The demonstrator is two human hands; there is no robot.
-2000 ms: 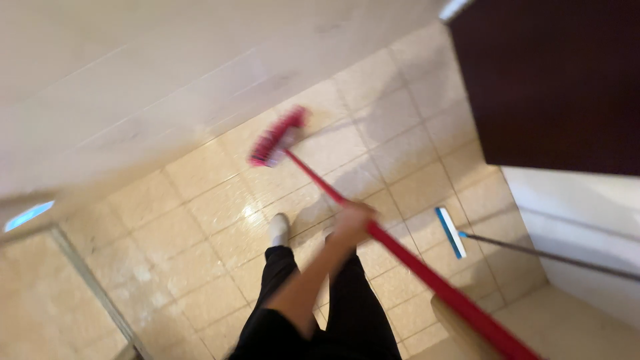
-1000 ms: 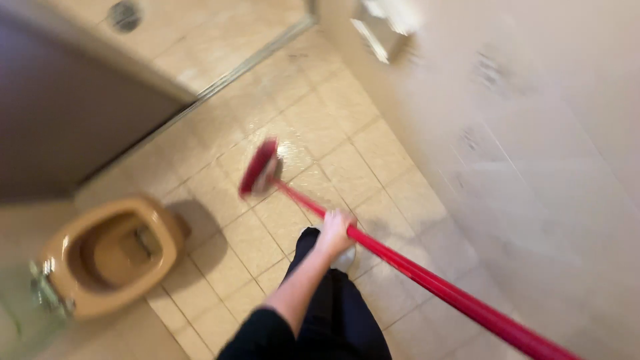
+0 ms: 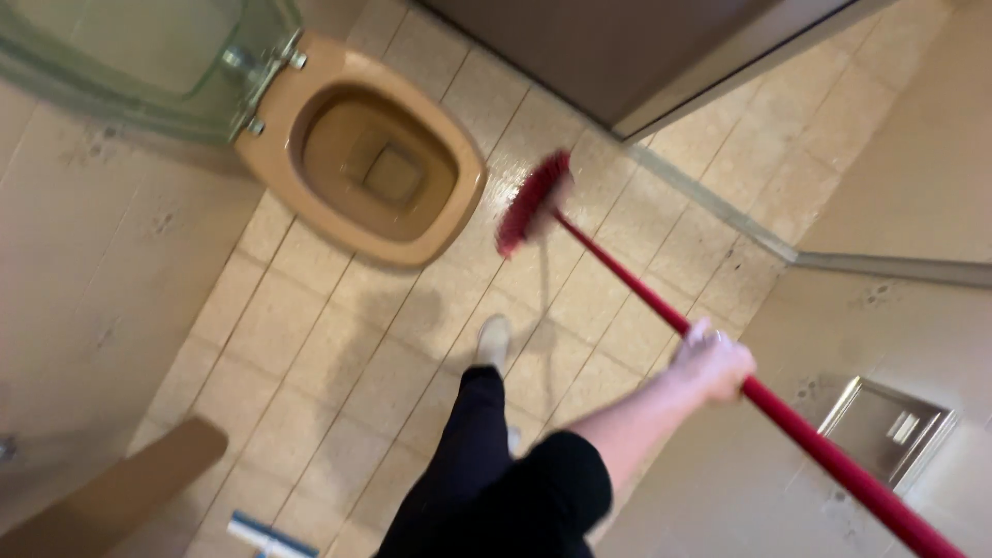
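My left hand [image 3: 713, 360] is closed around the red pole [image 3: 821, 449] of a broom, about midway along its visible length. The pole runs from the lower right edge up to the red-bristled broom head [image 3: 535, 203], which is on the wet, shiny tiled floor between the toilet and the corner of a dark panel. The bristles look blurred. My right hand is not in view, and the upper end of the pole runs out of the frame.
A tan toilet bowl [image 3: 465, 186] with a raised greenish lid [image 3: 139, 62] stands at left. A dark panel [image 3: 589, 46] and a metal floor strip [image 3: 705, 198] are ahead. A blue-and-white squeegee [image 3: 271, 535] lies bottom left, near a brown pedestal [image 3: 132, 480]. A metal wall fixture [image 3: 887, 434] is at right.
The view has swung widely between frames. The broom head, beside a wall two seconds ago, is now near the front of the toilet. My left hand has stayed on the pole.
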